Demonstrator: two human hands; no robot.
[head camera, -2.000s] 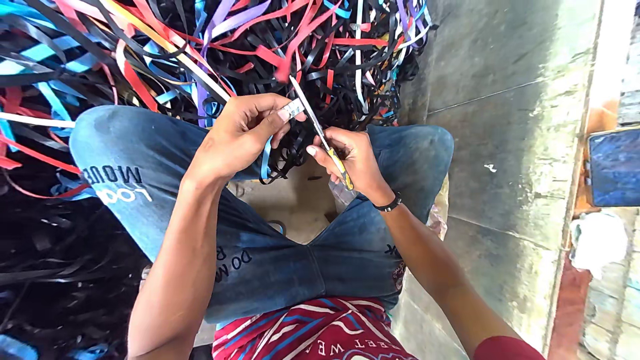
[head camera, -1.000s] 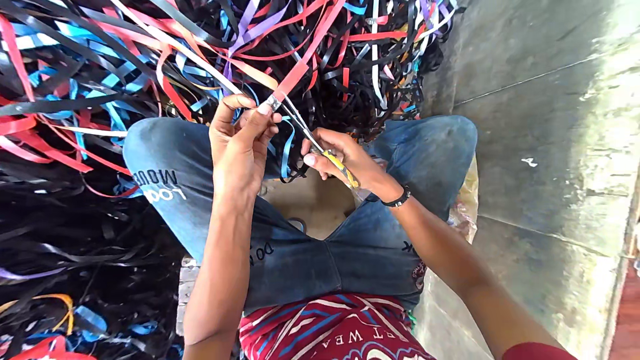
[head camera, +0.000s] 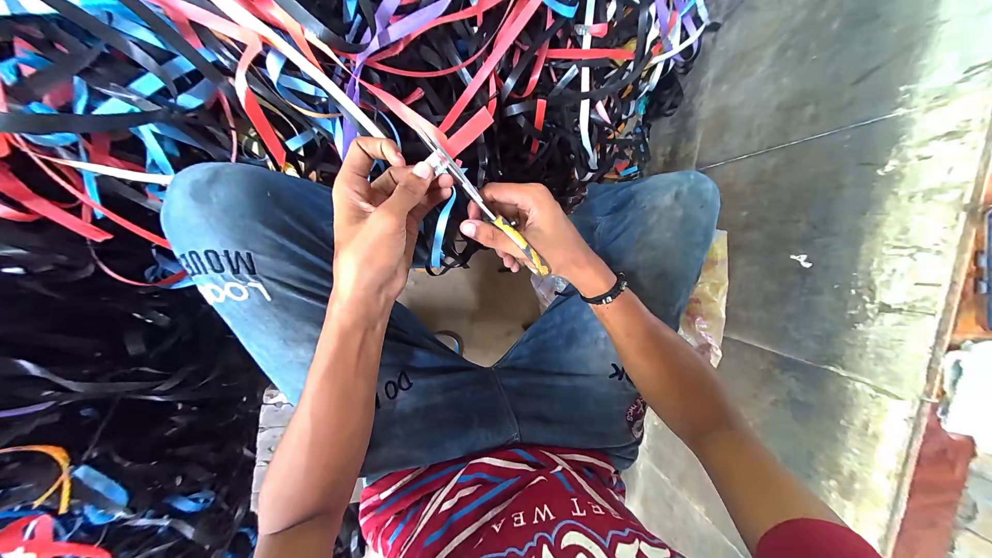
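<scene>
My left hand (head camera: 387, 209) pinches a small whitish piece (head camera: 438, 163) between thumb and fingers; whether it is a tag or a strip end cannot be told. My right hand (head camera: 535, 229) grips scissors (head camera: 521, 246) by their yellow-and-dark handle. Their long metal blades point up and left, lying against the whitish piece and close to a red strip (head camera: 470, 132). A short blue strip (head camera: 443, 229) hangs below my left fingertips. Beyond both hands lies a large tangle of red, blue, purple, white and black strips (head camera: 310, 85).
My bent legs in jeans (head camera: 256, 225) flank the hands. Black strips (head camera: 116, 333) heap up at the left. A grey floor (head camera: 798, 232) with thin joints extends on the right, with a crumpled plastic bag (head camera: 707, 298) beside my knee and white cloth-like material (head camera: 969, 395) at the far edge.
The view has shifted since the earliest frame. Both hands stay close together on the scissors and the small whitish piece; the red strip's end now sticks out to the right of the blades.
</scene>
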